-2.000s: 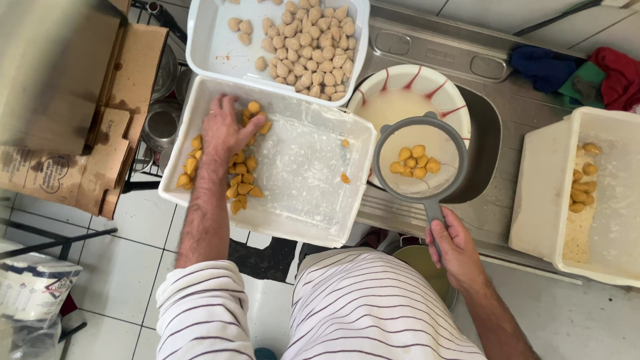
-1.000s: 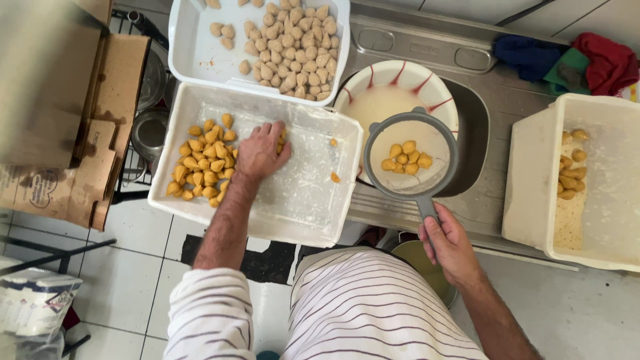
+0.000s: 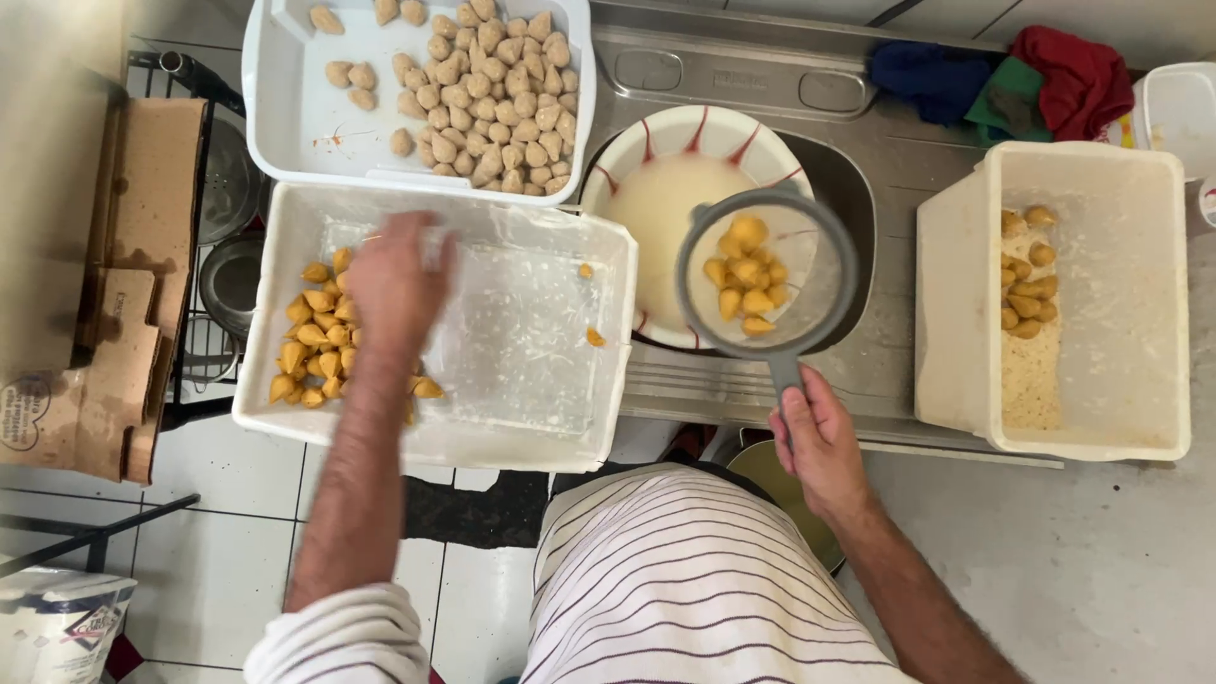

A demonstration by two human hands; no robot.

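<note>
My right hand [image 3: 822, 442] grips the handle of a grey-rimmed strainer [image 3: 684, 275], which holds several yellow teardrop-shaped dough pieces [image 3: 746, 271] over a bowl of cloudy liquid [image 3: 665, 199] in the sink. My left hand [image 3: 404, 271], blurred, is above the left part of a white plastic tub [image 3: 532, 323], by a heap of yellow dough pieces [image 3: 318, 332]; whether its fingers hold one is hidden. Behind that tub, a pale plastic tray [image 3: 313, 142] carries many crumb-coated pieces [image 3: 503, 95]. A deeper white bin [image 3: 1102, 380] at right contains yellow pieces [image 3: 1031, 294] on crumbs.
A stainless steel sink counter [image 3: 883, 237] runs behind and right of the tub. Blue, green and red cloths [image 3: 1073, 81] lie at its back. Flattened cardboard [image 3: 161, 285] and metal pans [image 3: 231, 275] on a rack stand at left. A plastic container [image 3: 1178, 109] is at the far right.
My left hand has moved left and up from the middle of the tub, where it was a second ago. My right hand still holds the strainer over the bowl.
</note>
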